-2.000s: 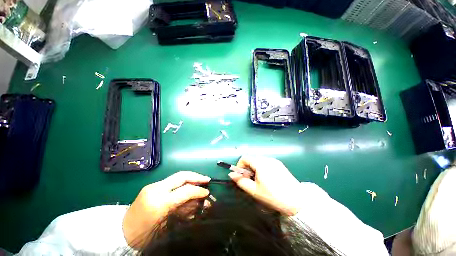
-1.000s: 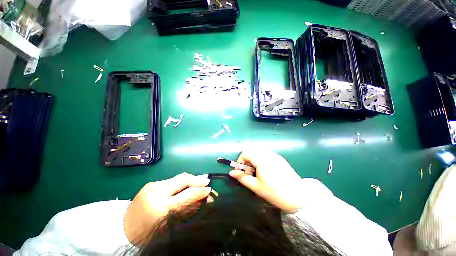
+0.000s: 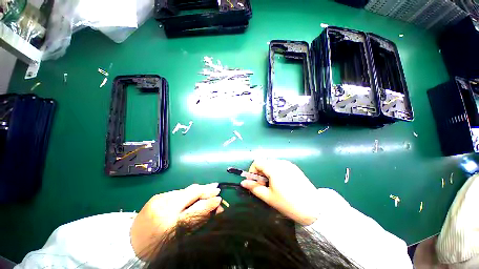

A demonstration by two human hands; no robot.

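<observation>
My left hand [image 3: 176,213] and my right hand [image 3: 283,192] are close together at the bottom centre. Between them shows the dark top edge of a phone middle frame [image 3: 229,185]; dark hair hides the rest of it. My left fingers are closed on its left side. My right hand holds a slim dark tool with a pinkish section [image 3: 247,174], its dark tip pointing left; the same fingertips are at the frame's right edge. A small tan sliver [image 3: 225,203] shows by my left fingertips. A pile of narrow white strips [image 3: 225,83] lies beyond my hands.
Phone frames [image 3: 137,169] lie left on the green table [image 3: 210,149]. Frame stacks stand right of centre [image 3: 349,107] and at the top [image 3: 205,23]. A dark pile [image 3: 26,149] is far left, clear bags [image 3: 107,16] upper left. Stray strips [image 3: 395,199] are scattered. A person's sleeve [image 3: 459,223] is at right.
Since the first frame, the table items have shifted slightly upward in the view, with the right stacks also a little rightward. Both hands keep nearly the same place and grip.
</observation>
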